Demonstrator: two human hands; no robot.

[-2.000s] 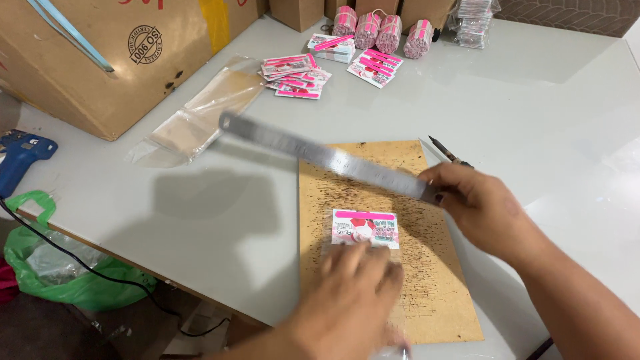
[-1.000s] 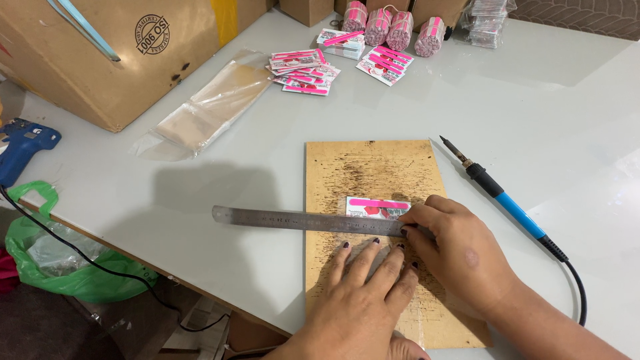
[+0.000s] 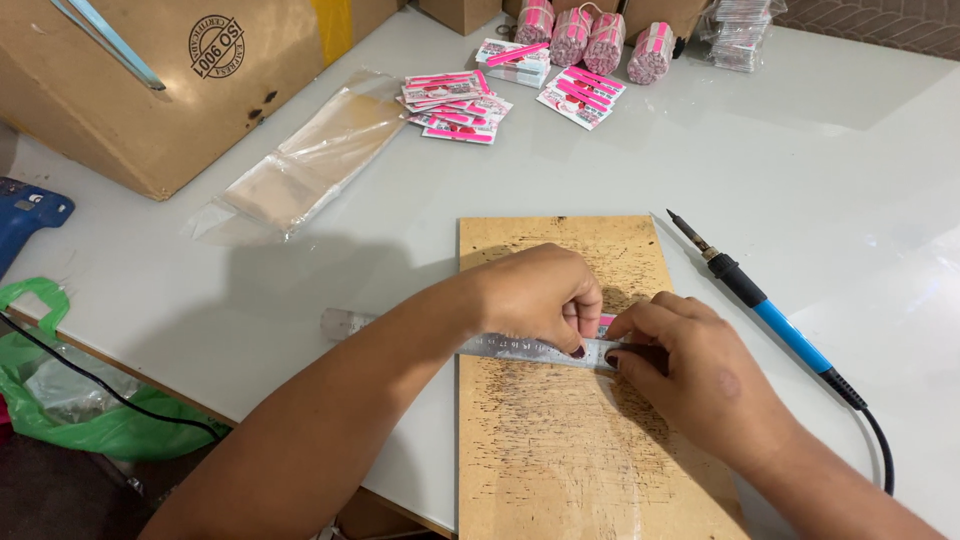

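A steel ruler (image 3: 495,346) lies across a scorched wooden board (image 3: 555,465). At the ruler's right end, my right hand (image 3: 675,352) pinches it between thumb and fingers. My left hand (image 3: 544,296) reaches over the ruler, its thumb tip on the metal and its fingers bent down just behind; whether they grip anything is hidden. Between the hands shows a small part of a printed card with a pink strip (image 3: 605,321), mostly covered. Clear film runs on the board below the ruler. A soldering iron with a blue handle (image 3: 791,334) rests right of the board.
Clear plastic sleeves (image 3: 300,165) lie at left of centre. Behind are piled printed cards (image 3: 454,101), more cards (image 3: 581,96) and tied pink bundles (image 3: 604,45). A cardboard box (image 3: 172,90) stands back left, a blue tool (image 3: 30,217) at the left edge, a green bag (image 3: 135,420) below.
My left hand has moved from below the ruler to above it, its forearm now crossing the ruler. Since the first frame, my right hand has lowered the ruler onto the board.
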